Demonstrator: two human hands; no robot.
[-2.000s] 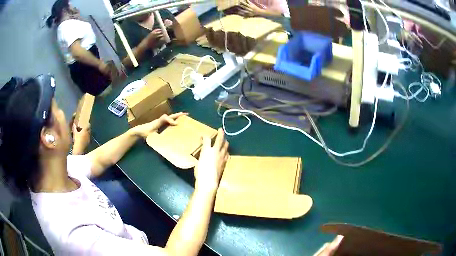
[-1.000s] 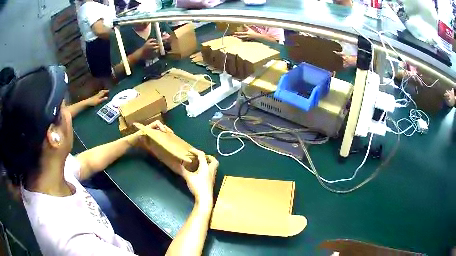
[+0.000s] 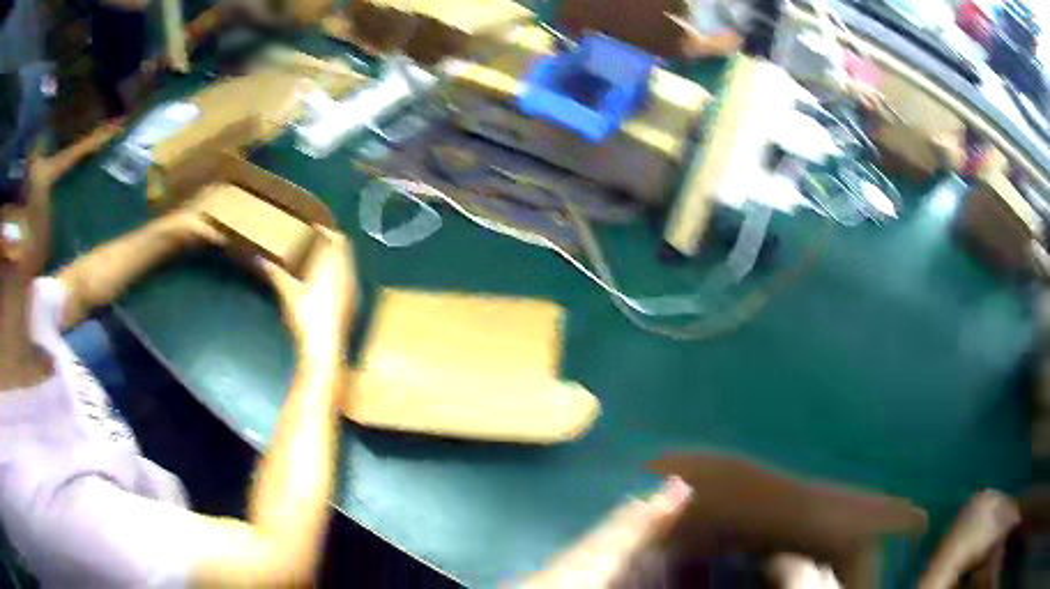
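A brown cardboard box (image 3: 794, 506) is at the bottom right, cut off by the lower edge, with its lid panel standing up. My left hand (image 3: 633, 529) is blurred, its fingertips at the left end of the lid, holding the box there. My right hand (image 3: 979, 535) is blurred beside the lid's right end; its grip is unclear. A small pale shape (image 3: 803, 572) shows below the lid, too blurred to name. The box's inside is mostly hidden.
A flat-topped tan carton (image 3: 461, 362) with a rounded flap lies left of my box. A person at left holds another box (image 3: 263, 224). A blue bin (image 3: 590, 86), pale post (image 3: 708, 167), white cables (image 3: 403, 213) and power strips (image 3: 357, 109) stand further back.
The view has swung right and blurred. More of my box and both hands now show at the bottom. The neighbouring person's box is now a narrow block with its lid up behind.
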